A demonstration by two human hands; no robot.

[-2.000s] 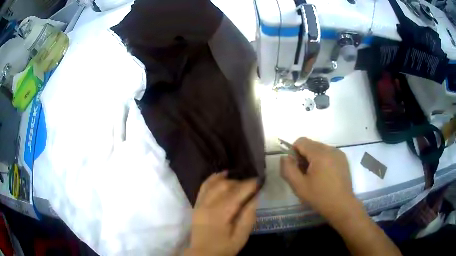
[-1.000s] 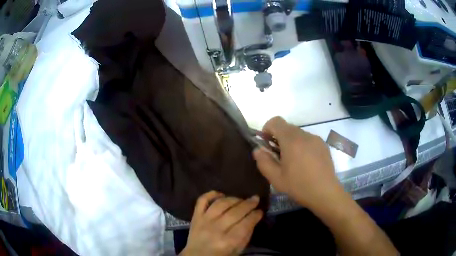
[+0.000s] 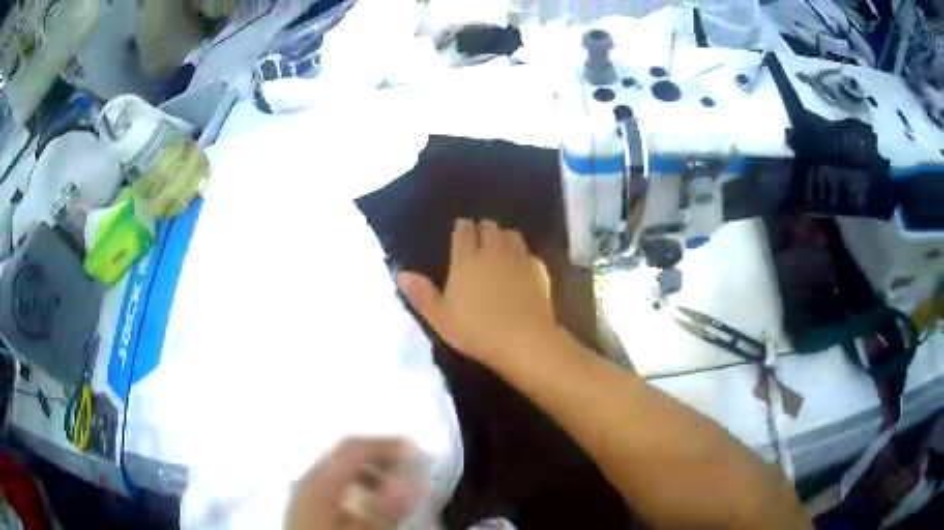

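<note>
A dark brown fabric panel (image 3: 476, 181) lies left of the needle and runs down to the front edge. White fabric (image 3: 279, 259) lies left of it in a large bright heap. My right hand (image 3: 492, 285) rests on the dark panel with fingers spread, holding no tool. My left hand (image 3: 357, 481) is blurred at the bottom, over the white fabric; whether it grips the cloth cannot be told. Thread snips (image 3: 725, 336) lie right of the needle, blades pointing left. The presser foot area (image 3: 606, 271) is lit under the white sewing machine head (image 3: 595, 207).
A small grey plate (image 3: 778, 393) lies partly behind the pale tie of the snips. A dark green strap (image 3: 880, 336) loops at the right. A bright green item (image 3: 119, 240), a jar (image 3: 171, 176) and yellow-handled scissors (image 3: 79, 416) stand or lie at the left.
My right hand has let go of the snips, which now lie on the table, and has moved up and left onto the dark panel. My left hand has moved left. The view has shifted.
</note>
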